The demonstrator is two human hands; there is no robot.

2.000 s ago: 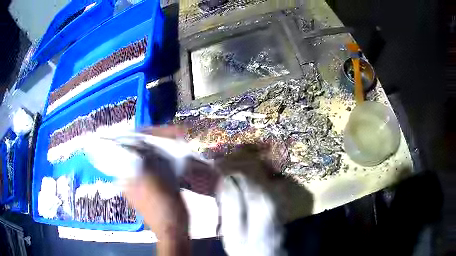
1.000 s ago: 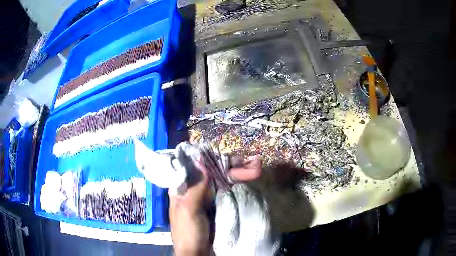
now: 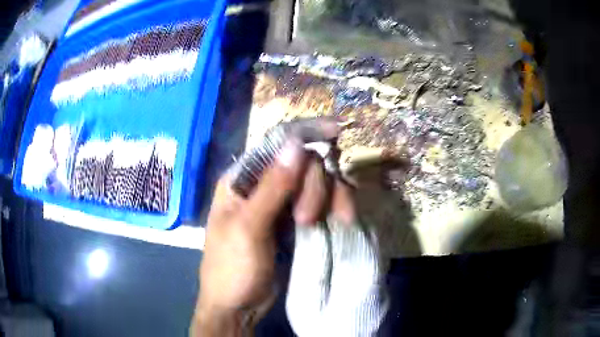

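Observation:
My left hand (image 3: 243,230), bare, is shut on a bundle of thin sticks (image 3: 263,158) above the near left of the bench. The bundle fans out dark and pale past the thumb. My right hand (image 3: 335,263) wears a white knit glove with bare fingers showing beyond it. These fingers are bent close against the bundle's right part. Blur and overlap hide whether they grip it. A blue tray (image 3: 197,145) at the left holds two rows of brown-and-white sticks.
White lumps (image 3: 41,158) lie in the tray's near left corner. Crusty residue (image 3: 447,145) covers the pale bench. A translucent bowl (image 3: 531,170) stands at the right edge, below an orange-handled tool (image 3: 527,89). The framed plate (image 3: 368,23) is cut off at the top.
The camera view has shifted down, so tray and plate sit higher. The white rag in my left hand is no longer distinguishable; the fanned stick bundle shows there now.

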